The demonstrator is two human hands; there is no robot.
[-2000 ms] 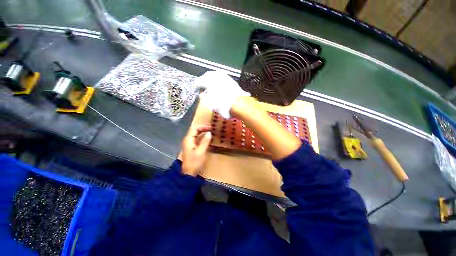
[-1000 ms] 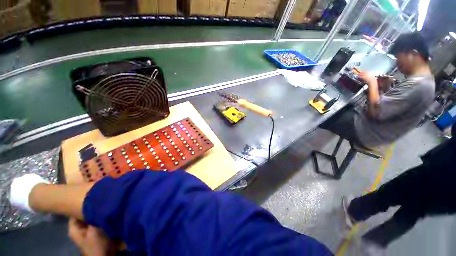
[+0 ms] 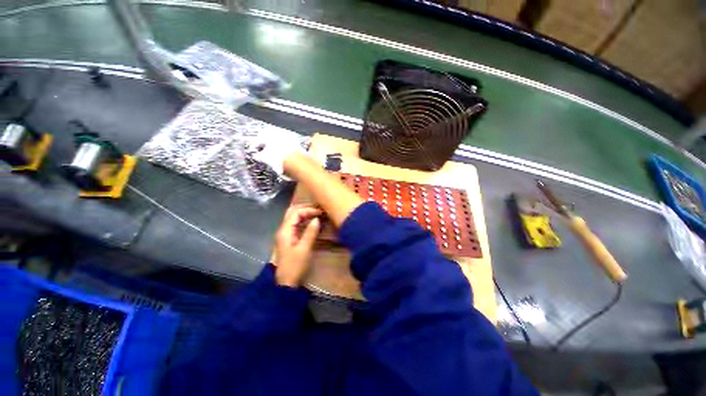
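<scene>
The reddish-brown jig (image 3: 437,213) lies on the tan board (image 3: 484,282), with rows of holes and silvery dots in many of them. My bare left hand (image 3: 296,238) is at the jig's left end, fingers curled with the tips close together; whether it holds a part cannot be seen. My gloved right hand (image 3: 276,148) is over the right part of the clear bag of silvery parts (image 3: 205,147); its fingertips are blurred and its grip is hidden. My right forearm crosses the jig's left part. Small black pieces (image 3: 334,162) lie at the jig's upper left corner.
The fume fan (image 3: 422,116) stands behind the jig. Right of the board are the yellow iron stand (image 3: 538,230) and soldering iron (image 3: 594,246) with its cord. Solder reels (image 3: 97,166) stand at left. A blue crate (image 3: 143,340) is at lower left, a blue tray (image 3: 681,189) far right.
The view swung right and came back. My right hand moved from over the jig's upper left to the parts bag. My left hand remains at the jig's left end.
</scene>
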